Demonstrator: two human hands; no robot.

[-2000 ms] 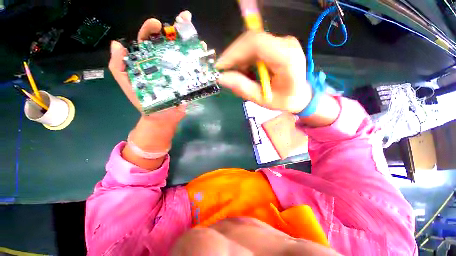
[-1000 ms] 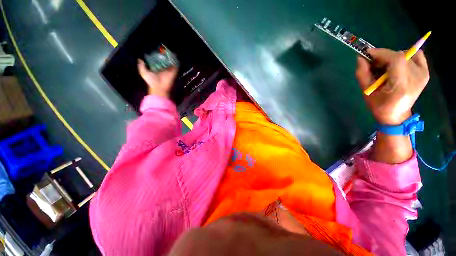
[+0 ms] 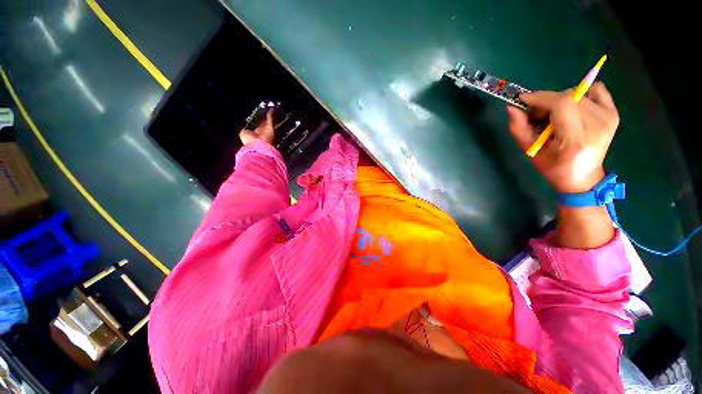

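Observation:
My right hand (image 3: 568,132) holds a circuit board (image 3: 489,86) by one end, seen nearly edge-on above the green mat, with small orange and silver parts on it. The same hand has a yellow pencil-like tool (image 3: 581,86) slanting between its fingers. A bright blue wrist strap (image 3: 591,195) is on that wrist. My left hand (image 3: 260,132) is small at the left, over a black box or tray, and holds another board (image 3: 264,111), dark and hard to make out. Thin pale edges of several boards (image 3: 291,137) show in the box beside it.
The black box (image 3: 202,100) stands against the bench edge (image 3: 292,68). The green bench mat (image 3: 369,46) is shiny. Papers (image 3: 525,271) lie partly under my right sleeve. A blue cord (image 3: 660,251) runs right. A blue stool-like object (image 3: 48,250) and cartons stand on the floor at left.
My left hand has moved slightly right and down with its board, deeper into the black box. My right hand, with board and yellow tool, has shifted left in the view.

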